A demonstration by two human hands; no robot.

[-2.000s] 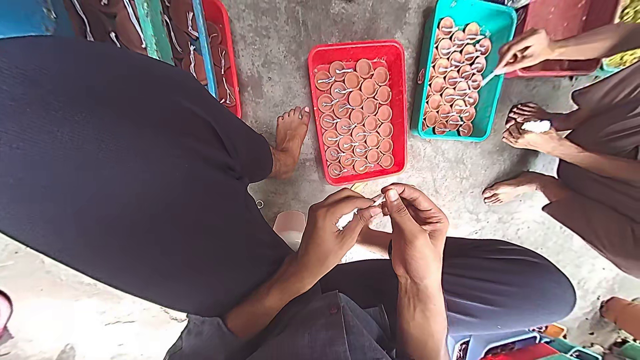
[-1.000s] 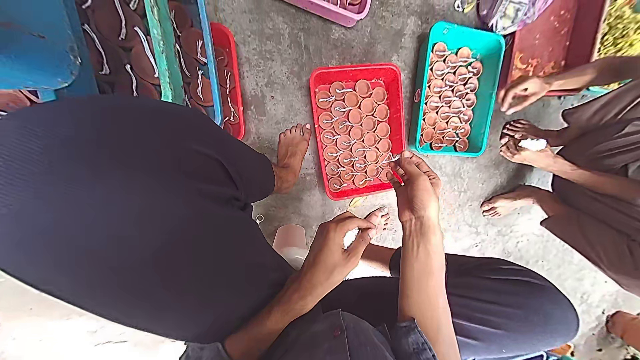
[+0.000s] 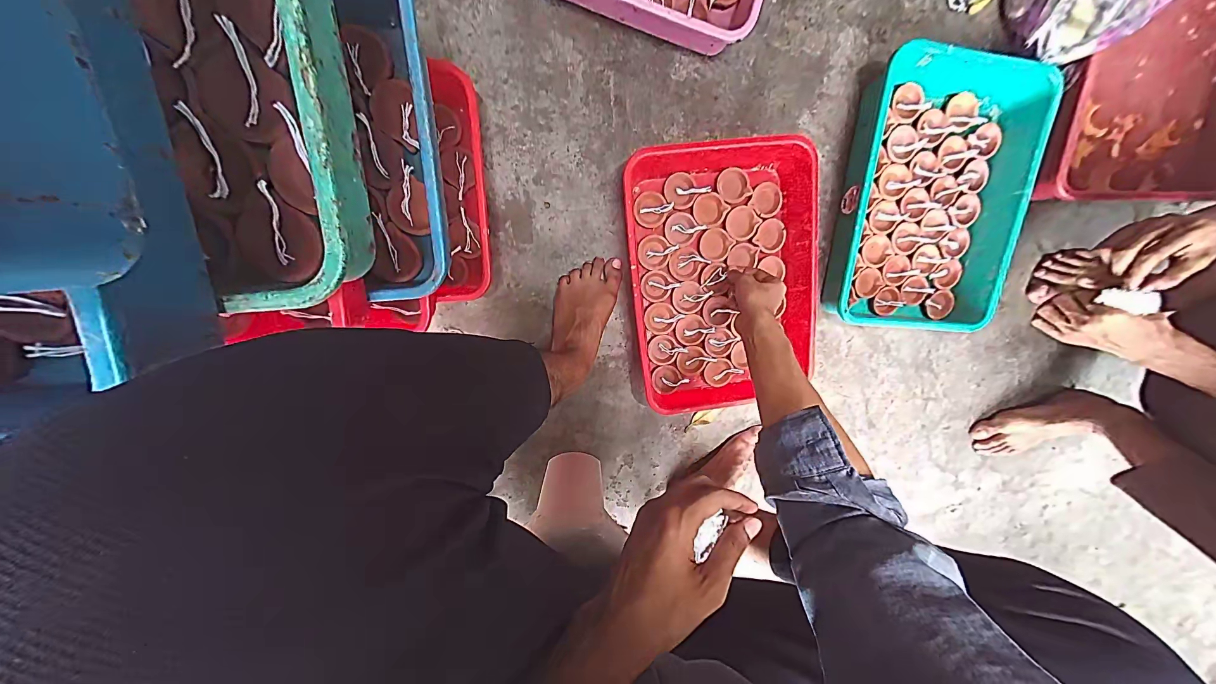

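Observation:
My left hand [image 3: 679, 560] is closed around a tuft of white cotton [image 3: 709, 537], low in the view near my lap. Reaching forward, my right hand [image 3: 757, 293] is over the right part of a red plastic tray [image 3: 807, 190], with its fingertips at the end of a white cotton wick [image 3: 714, 277] among small round clay lamps [image 3: 741, 223]. Many lamps in the tray's left and middle have a twisted white wick lying in them; several toward the upper right hold none. The fingers hide the lamp beneath them.
A teal tray [image 3: 1031, 152] of wicked lamps stands to the right, near a co-worker's hands [image 3: 1154, 252] with white cotton. Stacked trays [image 3: 328, 190] of darker lamps fill the left. A pink tray [image 3: 708, 40] is at the top, a reddish tray [image 3: 1140, 104] at upper right. My foot [image 3: 584, 309] is beside the red tray.
Both hands were together above my lap; my right hand has moved forward to the red tray. My left hand stays low with the cotton. The co-worker's hand has left the teal tray.

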